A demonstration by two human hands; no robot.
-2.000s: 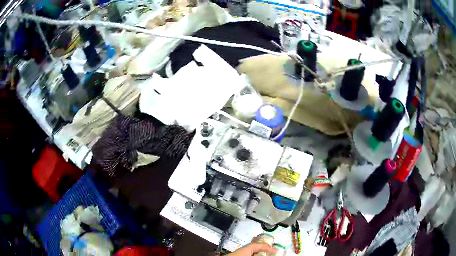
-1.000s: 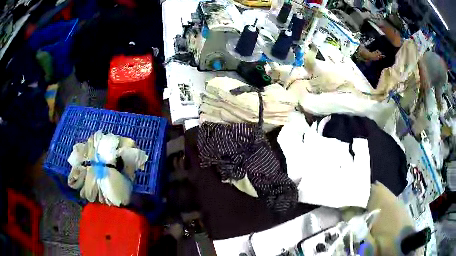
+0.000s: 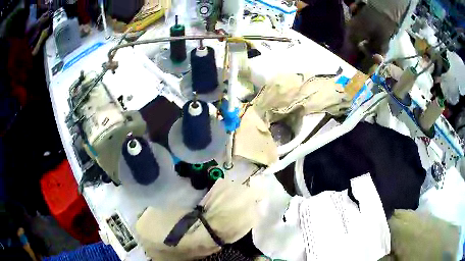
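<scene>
No hand is in view. Nearest in front of me, a beige fabric bundle (image 3: 229,211) lies on the white table (image 3: 109,196), tied with a dark strip. Right of it lies a white fabric piece (image 3: 339,224) with rows of dark stitching. Navy thread cones (image 3: 196,125) stand on round pale discs, and a dark cone with a green top (image 3: 177,43) stands behind them. Two green-ended dark cones (image 3: 215,174) lie low between the stand and the bundle.
A sewing machine (image 3: 102,120) is at the left. Dark fabric (image 3: 364,163) and beige fabric (image 3: 301,94) lie at the right and centre. A red stool (image 3: 69,199) and blue crate (image 3: 84,253) are lower left. A person's dark clothing shows at the top right.
The view has moved in towards the thread stand and beige bundle. The blue crate now shows only at the bottom edge. The hand seen at the bottom two seconds ago is out of view.
</scene>
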